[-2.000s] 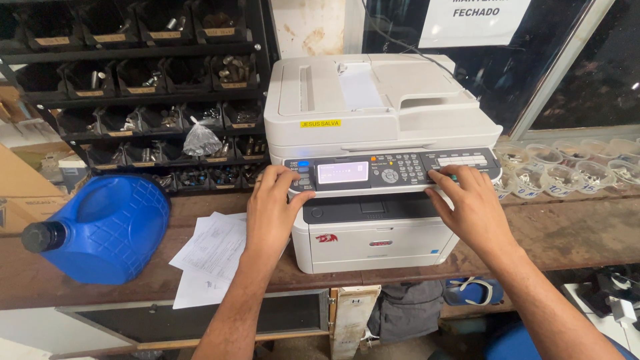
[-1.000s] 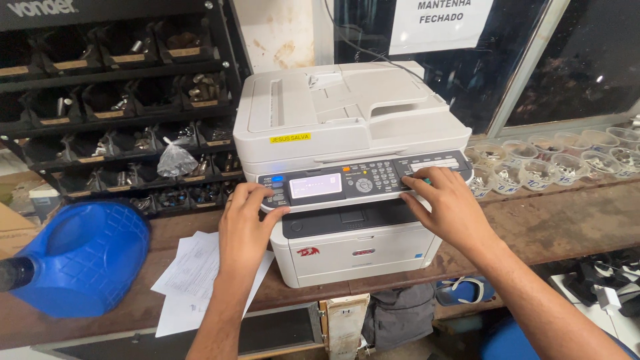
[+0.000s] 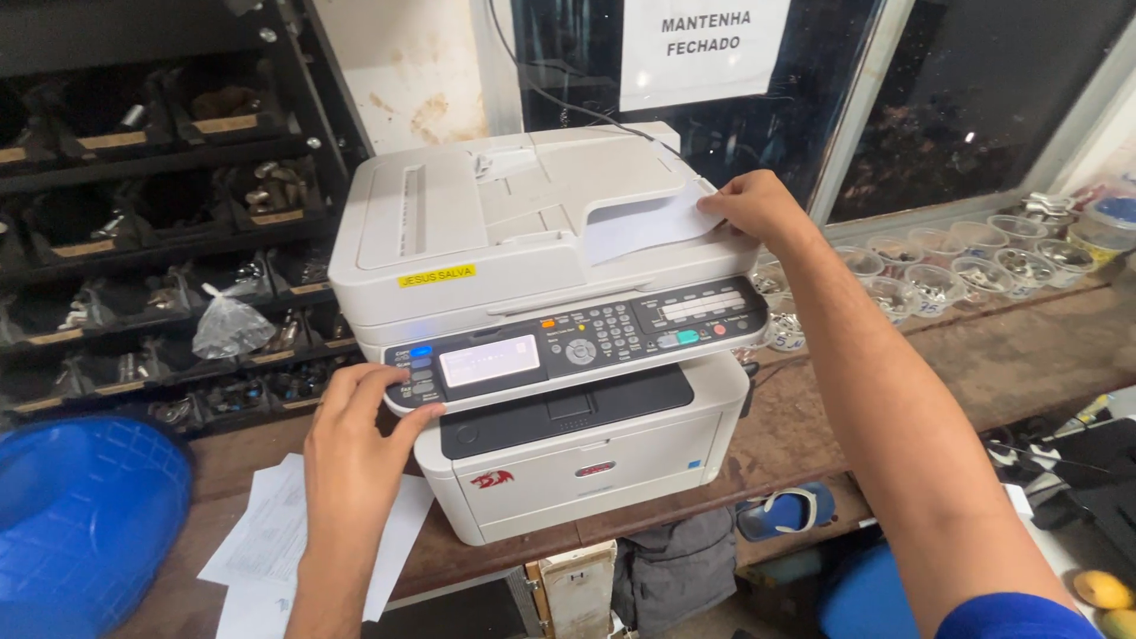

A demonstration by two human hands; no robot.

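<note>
A white multifunction printer (image 3: 559, 497) stands on the brown workbench, its display lit. My left hand (image 3: 359, 435) rests at the left end of the dark control panel (image 3: 581, 351), thumb on the lower edge and fingers by the left buttons. At the document feeder's output area, on top at the right, my right hand (image 3: 759, 209) pinches the edge of a white paper sheet (image 3: 652, 222). The rest of that sheet lies under the feeder's raised tray. A crumpled clear plastic piece (image 3: 506, 164) sits on the lid.
Black parts bins (image 3: 115, 244) fill the rack at left, with a tied plastic bag (image 3: 231, 324). A blue jug (image 3: 89, 524) and loose papers (image 3: 266, 532) lie on the workbench (image 3: 896, 390). Plastic cups of small parts (image 3: 932, 284) line its right back. A cable (image 3: 568, 102) runs down behind the printer.
My right hand has left the right side of the control panel and moved up to the feeder, where it has taken hold of the sheet's edge. My left hand stays at the panel's left end.
</note>
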